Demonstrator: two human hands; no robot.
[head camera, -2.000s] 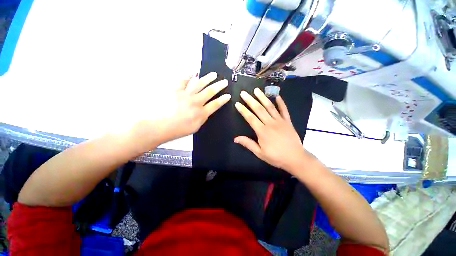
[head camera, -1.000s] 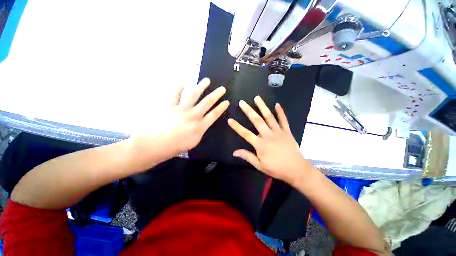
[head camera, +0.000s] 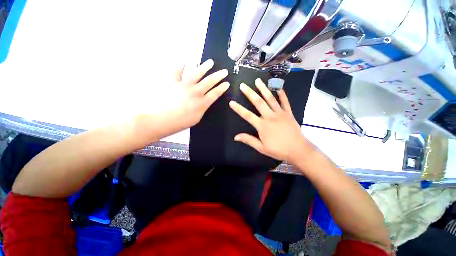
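A flat black fabric panel (head camera: 212, 132) lies on the white machine table, passes under the presser foot (head camera: 237, 67) and runs on past it at the back. My left hand (head camera: 192, 97) lies on the panel's left side with its fingers spread. My right hand (head camera: 270, 127) lies flat on the panel's right part, fingers spread, just in front of the foot. Neither hand grips anything. The white sewing machine head (head camera: 300, 25) stands over the panel. The needle is too small to tell.
A black square pad (head camera: 333, 83) lies right of the panel, with silver snips (head camera: 350, 119) in front of it. A measuring tape (head camera: 162, 151) follows the table's front edge. A tan piece (head camera: 435, 157) is at the right. Cream cloth (head camera: 407, 210) and a blue bin (head camera: 99, 240) are below.
The panel has moved away from me under the foot, and its far end now leaves the picture. Both hands moved slightly back toward the foot since one second ago, still spread on the fabric.
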